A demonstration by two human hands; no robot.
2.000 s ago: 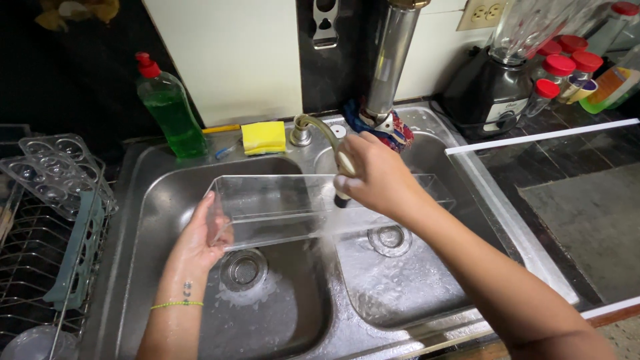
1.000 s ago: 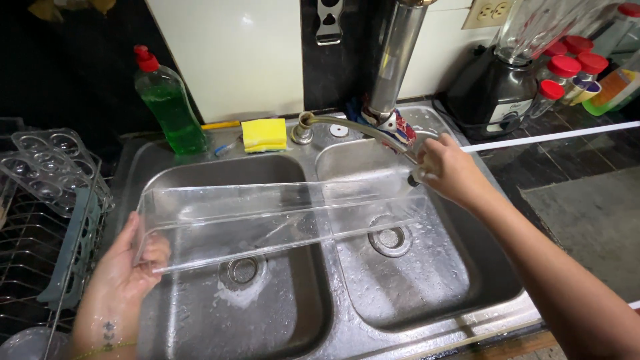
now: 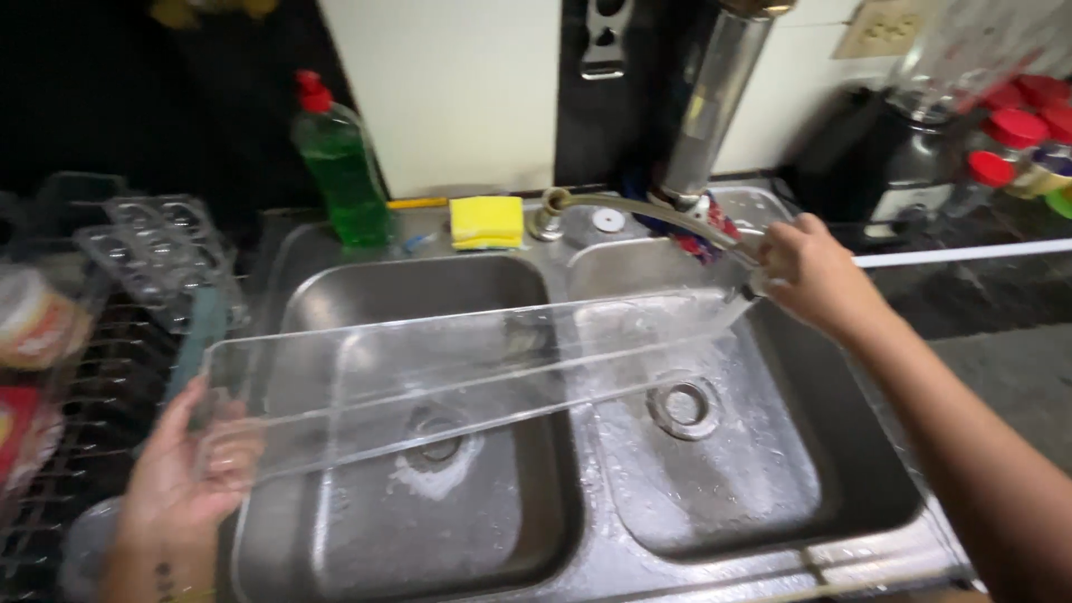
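My left hand point(image 3: 197, 461) grips the left end of a long clear plastic tray point(image 3: 469, 377), its fingers showing through the wall. The tray slants over both basins of a stainless steel double sink point(image 3: 586, 494), its right end higher. At that right end, my right hand point(image 3: 800, 264) is closed around the end of a flexible faucet hose point(image 3: 662, 213), with the dark nozzle pointing down and left at the tray. Water seems to run near the nozzle, though blur hides the detail.
Behind the sink stand a green dish soap bottle point(image 3: 339, 176), a yellow sponge point(image 3: 487, 223) and a crumpled cloth point(image 3: 699, 234). A wire dish rack point(image 3: 92, 368) with clear molded plastic trays point(image 3: 172, 243) is at left. A blender point(image 3: 909, 167) and red-lidded jars point(image 3: 1005, 138) are at right.
My right hand has moved right with the hose, from above the middle of the tray to its right end. The tray has become slanted, with its left end lower.
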